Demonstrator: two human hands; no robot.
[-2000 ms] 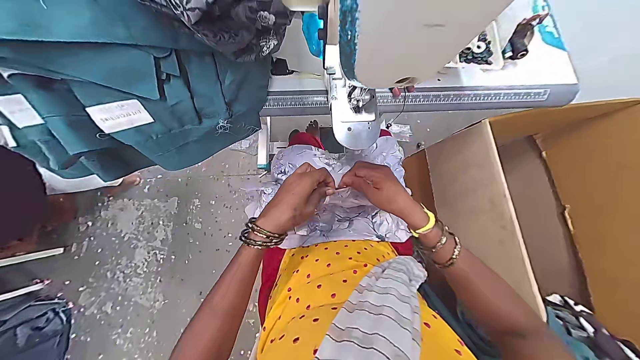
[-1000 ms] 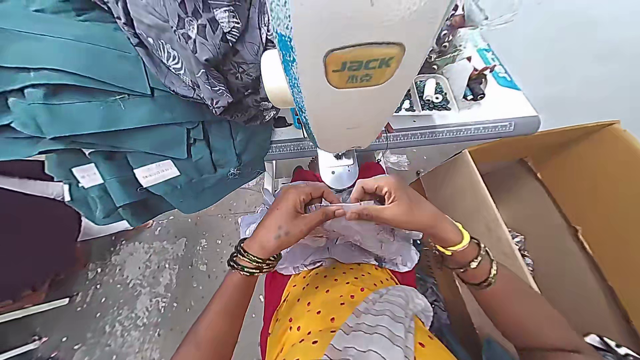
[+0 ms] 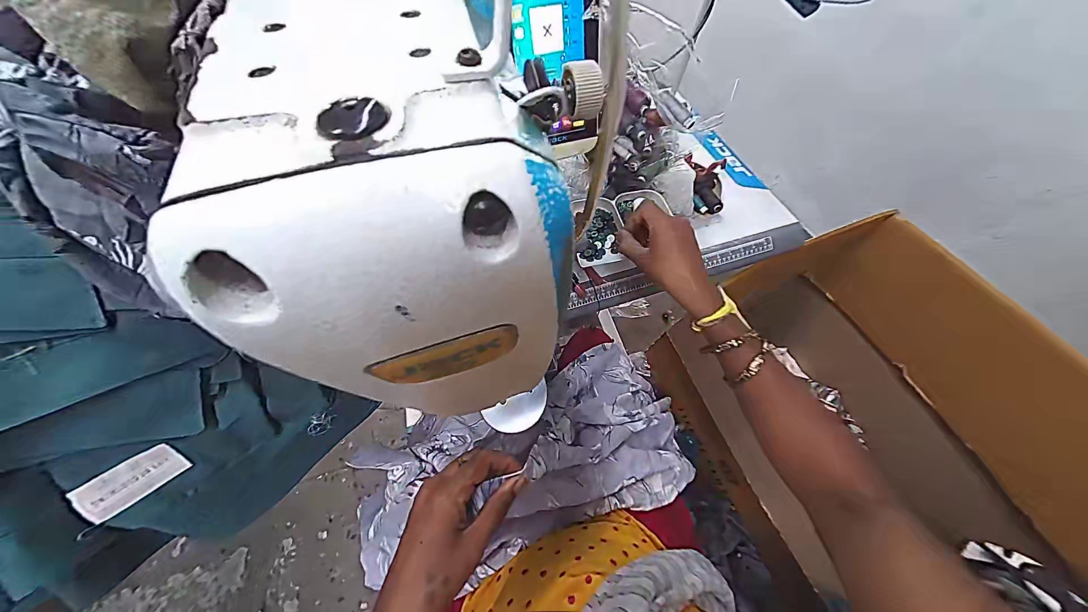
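My left hand (image 3: pixel 472 510) pinches an edge of pale lavender patterned fabric (image 3: pixel 608 425), which lies bunched across my lap. Just above that hand are the round white guard (image 3: pixel 517 408) and the white head of a Jack sewing machine (image 3: pixel 365 280). My right hand (image 3: pixel 659 242) reaches to the machine table, its fingers at two small clear trays. Dark buttons (image 3: pixel 597 236) fill the nearer tray. The fingertips are bent down at the trays' edge; whether they hold a button cannot be seen.
Teal garment pieces (image 3: pixel 153 399) with a white label are heaped at the left, below dark patterned cloth (image 3: pixel 76 161). An open cardboard box (image 3: pixel 960 357) stands at the right. Thread spools (image 3: pixel 637 144) and a dark bobbin-like item (image 3: pixel 707 191) lie on the table (image 3: pixel 765 217).
My right hand has left the fabric and moved up and right to the button trays, while my left hand stays on the cloth. The view has shifted strongly, with the machine head now larger.
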